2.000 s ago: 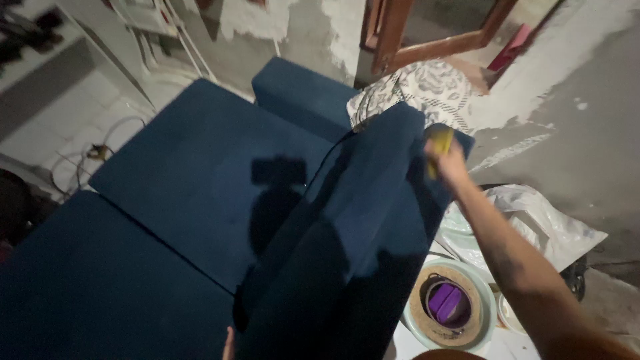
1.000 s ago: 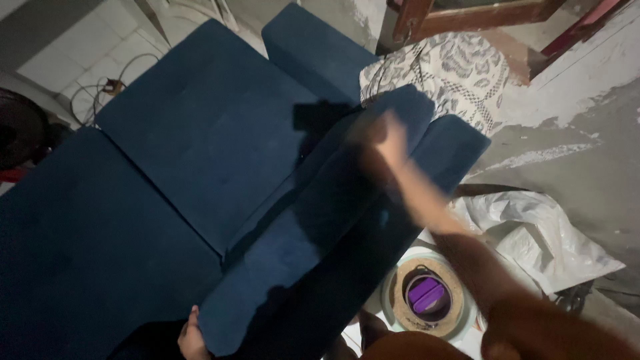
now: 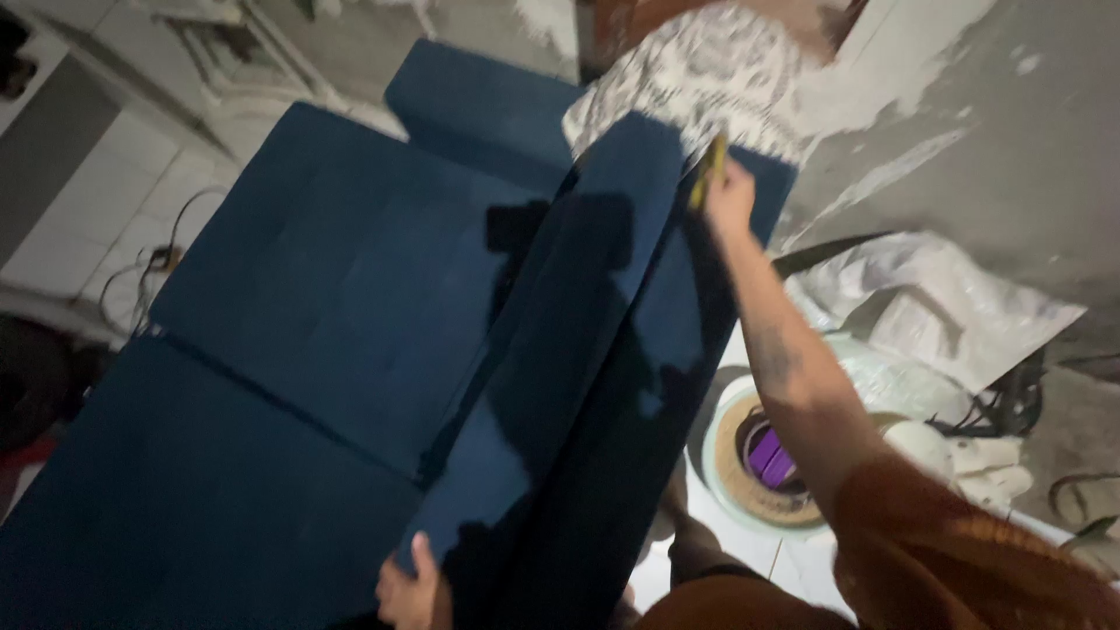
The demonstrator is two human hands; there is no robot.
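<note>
A dark blue fabric sofa (image 3: 341,289) fills the left and middle, its seat cushions divided by a seam. My right hand (image 3: 728,194) grips a yellow brush-like tool (image 3: 709,173), whose exact kind is unclear, at the gap between the back cushion (image 3: 560,306) and the sofa's back frame (image 3: 766,188). At the bottom, my left hand (image 3: 416,586) rests on the near end of the back cushion, fingers around its edge. A patterned white cloth (image 3: 700,79) lies behind the cushion's far end. Shadows fall across the upholstery.
Right of the sofa stand a round pale green container (image 3: 726,486) with a purple object (image 3: 770,459) inside and a white plastic bag (image 3: 927,297). A rough plastered wall (image 3: 980,157) rises at the right. Cables (image 3: 144,280) lie on the floor at the left.
My right hand has moved from over the back cushion toward the far end of the gap behind it. My left hand, barely in view two seconds ago, now shows at the cushion's near end.
</note>
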